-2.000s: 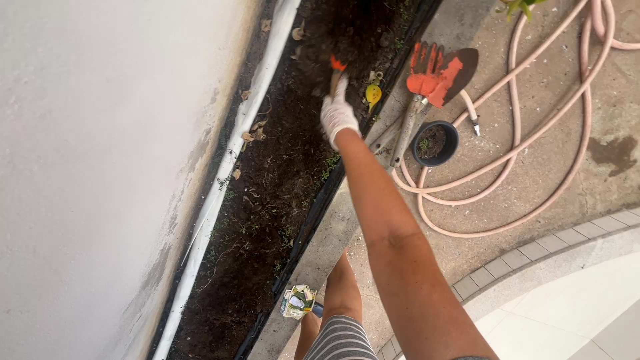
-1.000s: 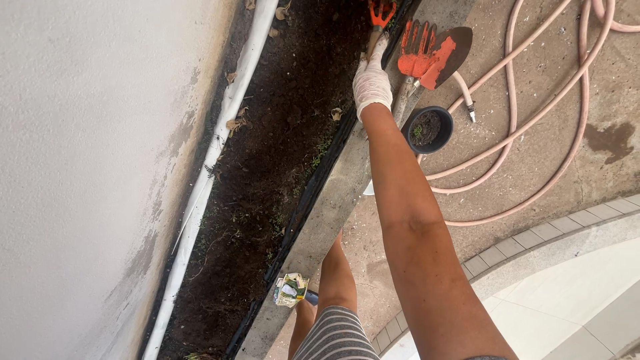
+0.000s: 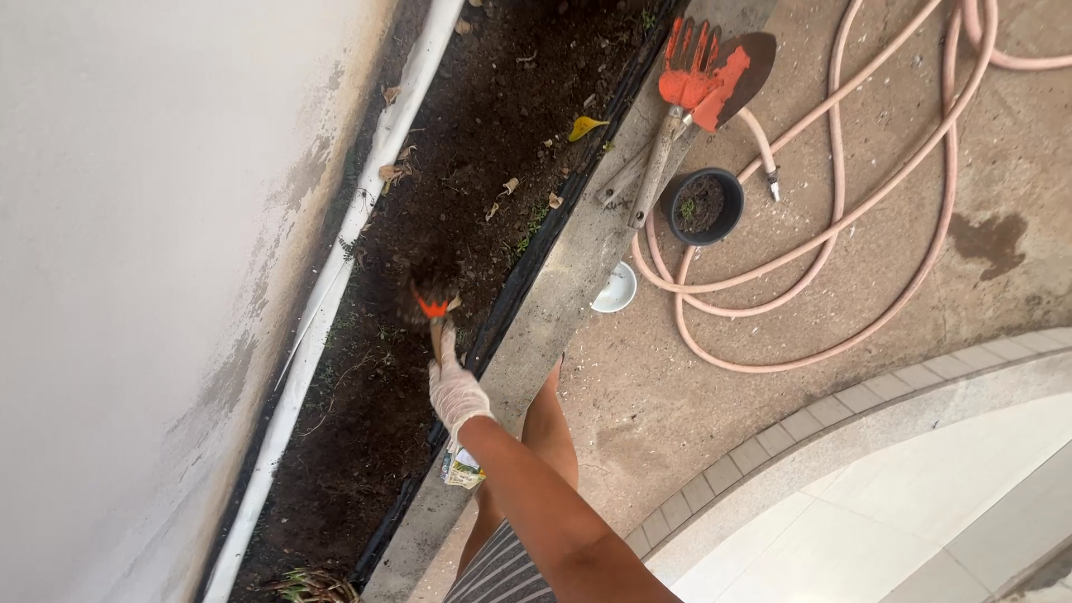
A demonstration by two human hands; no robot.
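Observation:
My right hand, in a whitish glove, grips the wooden handle of a small orange garden tool. Its head is blurred and meets the dark soil of the narrow planting bed. My left hand is out of view. On the concrete ledge to the upper right lie an orange hand fork and an orange-and-dark hand trowel, with wooden handles. A dark plastic pot with soil and a small green plant stands beside them. A yellow leaf rests on the soil.
A white pipe runs along the pale wall. Black plastic sheeting lines the bed beside the concrete ledge. A pink hose lies coiled on the floor. A white dish sits by the ledge, and a printed packet is below my wrist.
My right hand, with the orange tool, has moved down along the bed from its upper end near the hand fork and trowel. The white dish shows more fully now.

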